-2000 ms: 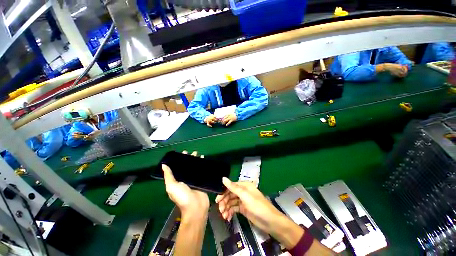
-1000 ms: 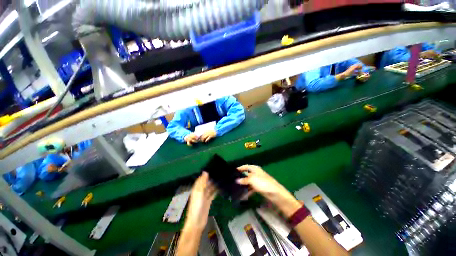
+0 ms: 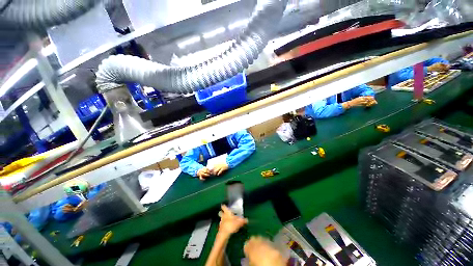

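My left hand (image 3: 231, 224) is below the middle of the view, its fingers at the lower end of a narrow silver-grey phone part (image 3: 235, 199) with a dark top end. Whether it is a housing or a screen's back is unclear. My right hand (image 3: 263, 252) is blurred and cut off by the bottom edge; its fingers and anything in it cannot be made out. A black glossy screen or phone (image 3: 286, 207) lies on the green belt to the right of my left hand. Phone housings (image 3: 340, 242) with black and orange parts lie at lower right.
Stacked clear trays (image 3: 399, 202) holding housings stand at right. Narrow grey plates (image 3: 197, 239) lie at lower left. Small yellow parts (image 3: 269, 173) line the belt's far edge. A white rail (image 3: 207, 139) crosses the view. Workers in blue smocks sit opposite. A blue bin (image 3: 223, 94) is above.
The black phone-shaped piece is no longer between both hands; a black piece lies on the belt. My left hand now has a silver-grey part, and my right hand has moved down. The view has tilted up.
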